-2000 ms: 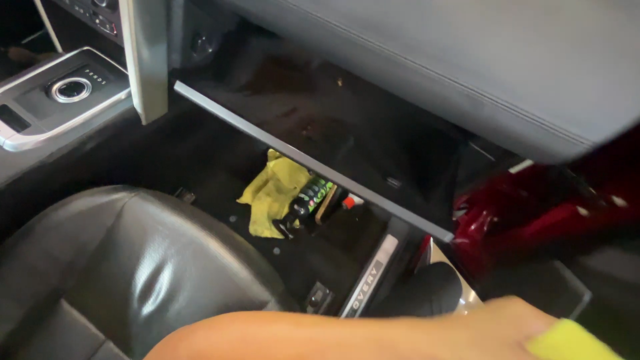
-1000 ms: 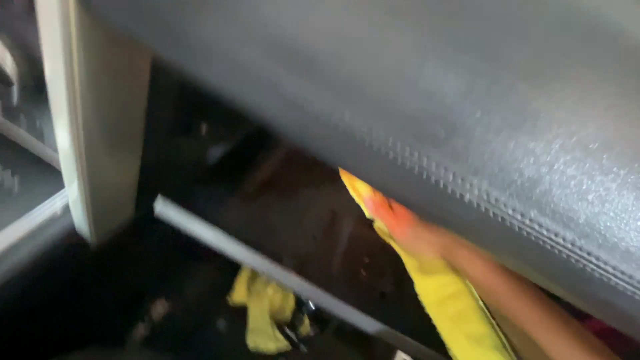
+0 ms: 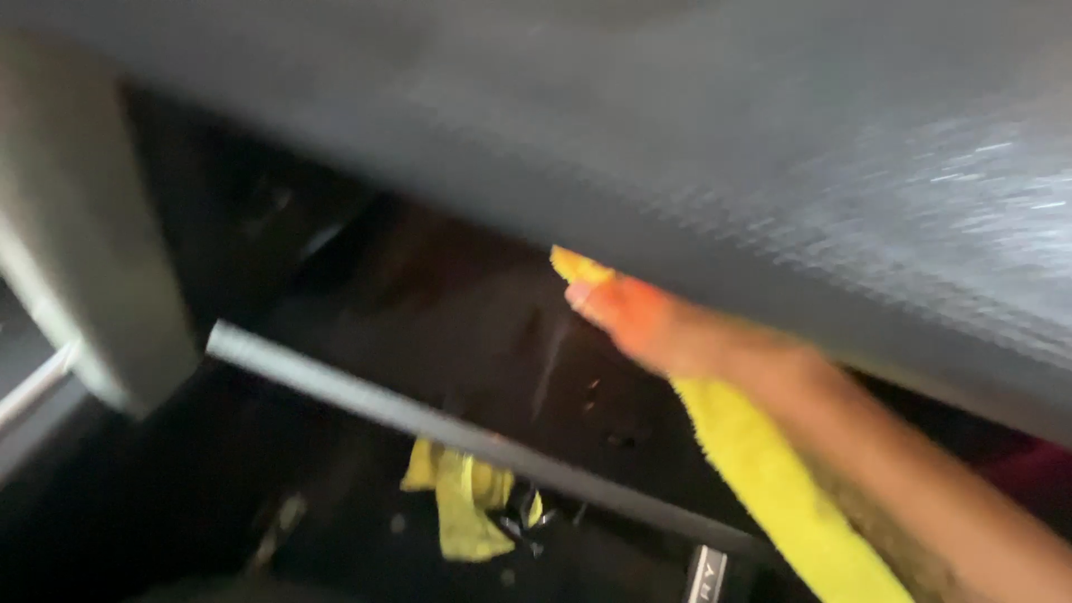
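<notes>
My right hand (image 3: 636,322) reaches in from the lower right, blurred, just below the edge of the dashboard. It is closed on a yellow microfiber cloth (image 3: 754,469); one corner pokes out past the fingertips and the rest hangs down beside the forearm. Some fingers are hidden. Below and left of the hand is the dark, glossy inner side of a lowered glove box door (image 3: 469,335), with a silver trim strip (image 3: 360,398) along its edge. My left hand is not in view.
The padded dashboard (image 3: 586,100) overhangs from above. A pale console pillar (image 3: 92,226) stands at left. Down in the footwell lie another yellow cloth (image 3: 469,519) and a dark object (image 3: 528,523). A lettered sill plate (image 3: 708,574) shows at the bottom.
The view has moved closer to the dashboard since two seconds ago. The hand with the cloth, at the lower right then, is now under the dashboard edge, where it also was one second ago.
</notes>
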